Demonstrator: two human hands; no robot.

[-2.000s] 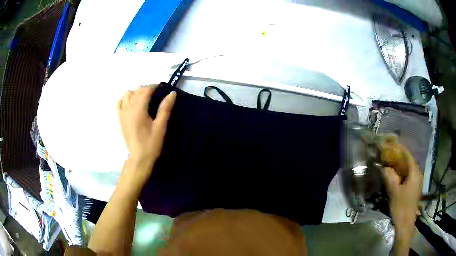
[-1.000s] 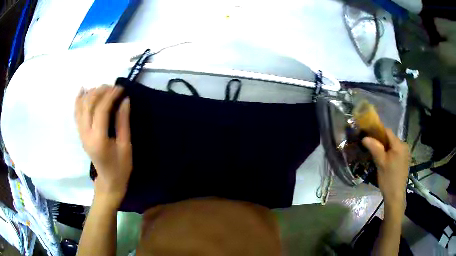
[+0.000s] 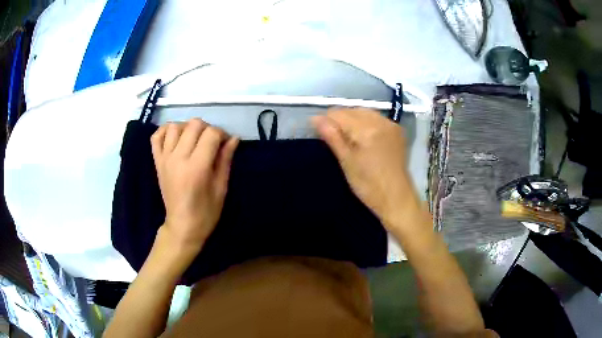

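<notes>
Dark trousers (image 3: 284,198) lie folded short on the white padded board, waistband away from me. They hang from a white hanger (image 3: 277,100) by two black clips (image 3: 152,100) at its bar ends. One thin black loop (image 3: 267,124) stands up from the waistband. My left hand (image 3: 191,175) is curled over the waistband at left, pinching the cloth. My right hand (image 3: 373,162) is slightly blurred over the waistband at right, thumb and fingertips at its edge; its hold is unclear. The iron (image 3: 536,206) stands past the board's right side, wooden handle towards me.
A grey worn rest pad (image 3: 485,165) covers the board's right end. Beyond it are a dark round item with a nozzle (image 3: 507,65) and a silver iron-shaped piece (image 3: 465,23). A blue strip (image 3: 113,46) lies at far left. Striped cloth (image 3: 46,290) hangs at lower left.
My right hand has let go of the iron, which now sits farther right, and has moved to the waistband. My left hand has shifted inward along the waistband. Only one loop shows now.
</notes>
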